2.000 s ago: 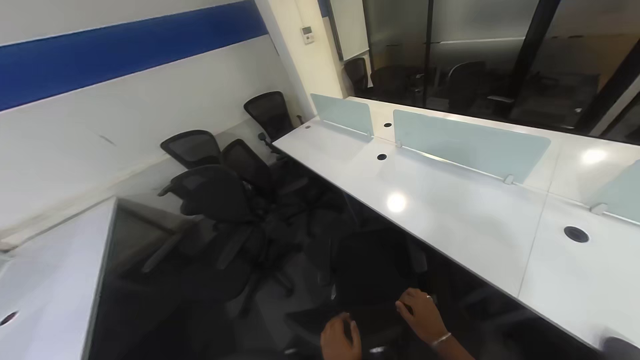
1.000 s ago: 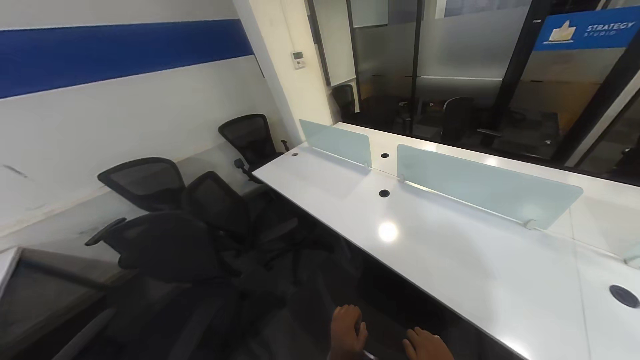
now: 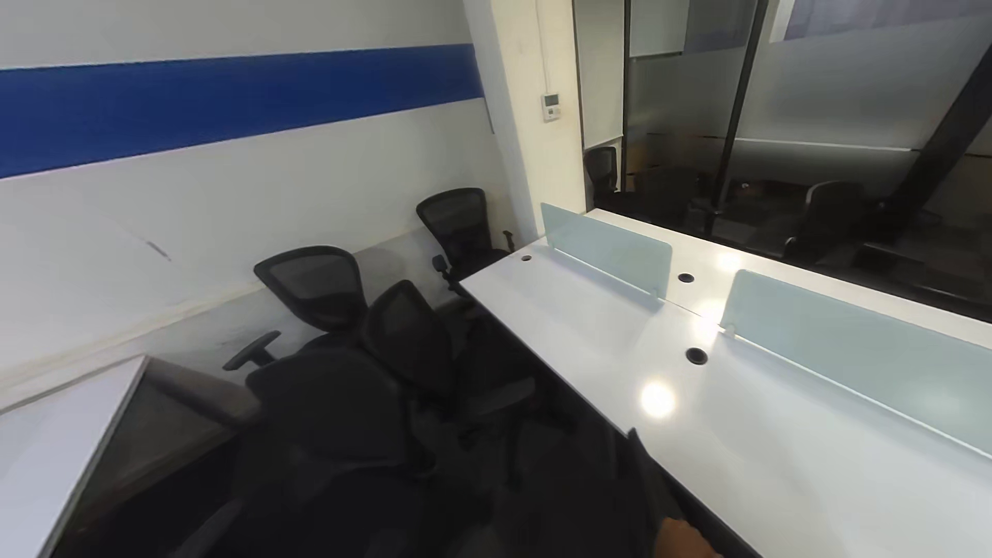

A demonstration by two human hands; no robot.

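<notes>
Only a small part of one hand shows, which looks like my right hand (image 3: 683, 539), at the bottom edge right of centre. It is beside a dark upright edge (image 3: 643, 465), possibly part of a chair, near the front edge of the white desk (image 3: 573, 341). Whether the fingers grip it cannot be told. My left hand is not in view. Black mesh office chairs stand left of the desk: one backrest (image 3: 314, 287) near the wall, another (image 3: 411, 333) beside it, and one (image 3: 457, 225) by the desk's far corner.
Frosted glass dividers (image 3: 608, 246) (image 3: 860, 349) stand along the desk, which has round black cable grommets (image 3: 697, 356). Another white desktop (image 3: 54, 457) is at the lower left. A wall with a blue stripe runs behind the chairs to a pillar (image 3: 527, 116). Glass partitions are at the back right.
Both hands showed at the bottom in the earlier frames; now only part of one does. The view has swung somewhat left since one second ago.
</notes>
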